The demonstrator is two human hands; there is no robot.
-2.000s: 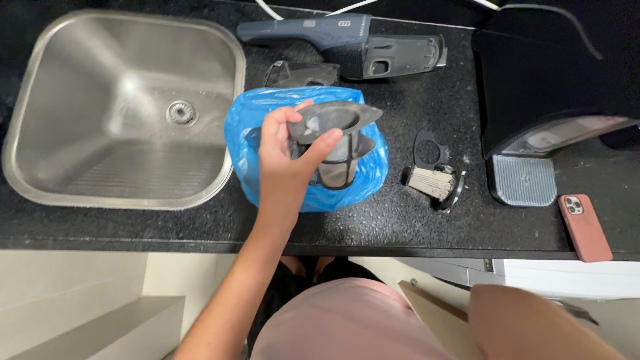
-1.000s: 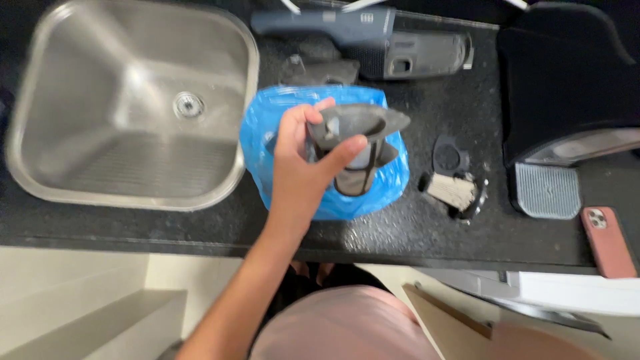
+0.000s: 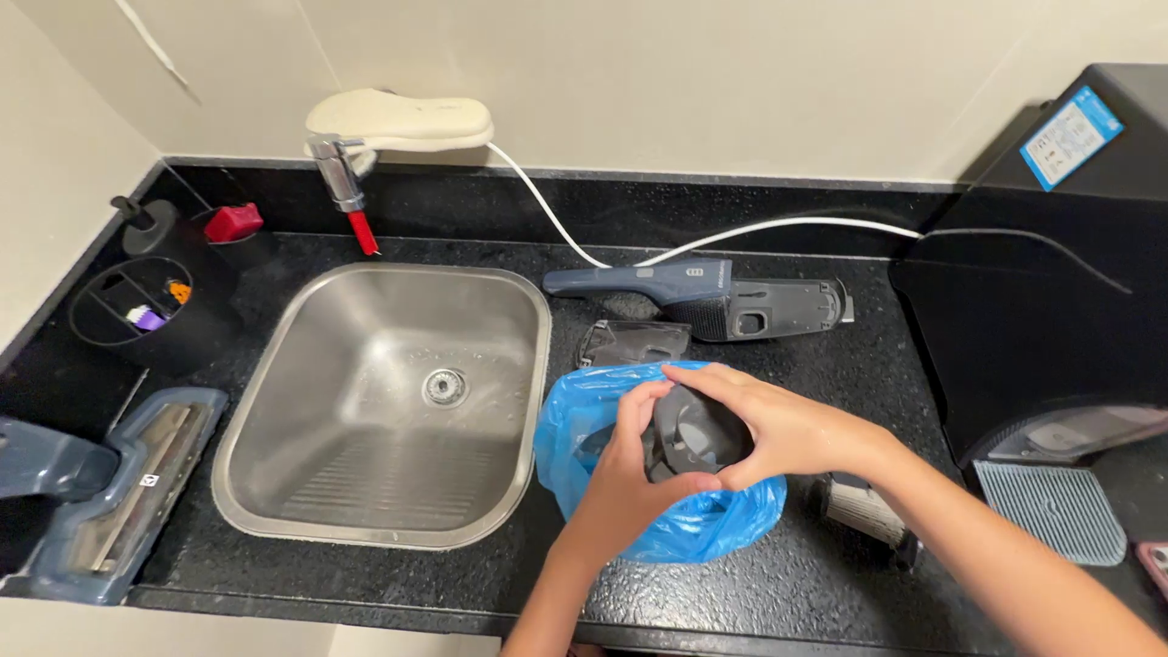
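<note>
My left hand (image 3: 630, 474) and my right hand (image 3: 785, 424) both grip a dark grey plastic filter cup (image 3: 698, 429), one on each side, above a blue plastic bag (image 3: 575, 474) with its mouth open. Behind the bag lies a clear, smoky plastic vacuum part (image 3: 636, 343). A blue-grey handheld vacuum (image 3: 684, 285) rests behind that, its grey front section (image 3: 789, 308) pointing right. A pleated filter (image 3: 862, 508) lies right of the bag, partly hidden by my right forearm.
A steel sink (image 3: 383, 401) is at left, with a tap (image 3: 336, 173) behind it. A vacuum floor head (image 3: 137, 493) and a black brush holder (image 3: 151, 310) stand further left. On the right are a black appliance (image 3: 1058, 319), its drip tray (image 3: 1049, 511) and a phone (image 3: 1154, 561).
My right hand has come in and now holds the filter cup together with my left hand. The cup is turned differently. The view has shifted to show more of the wall and the left side.
</note>
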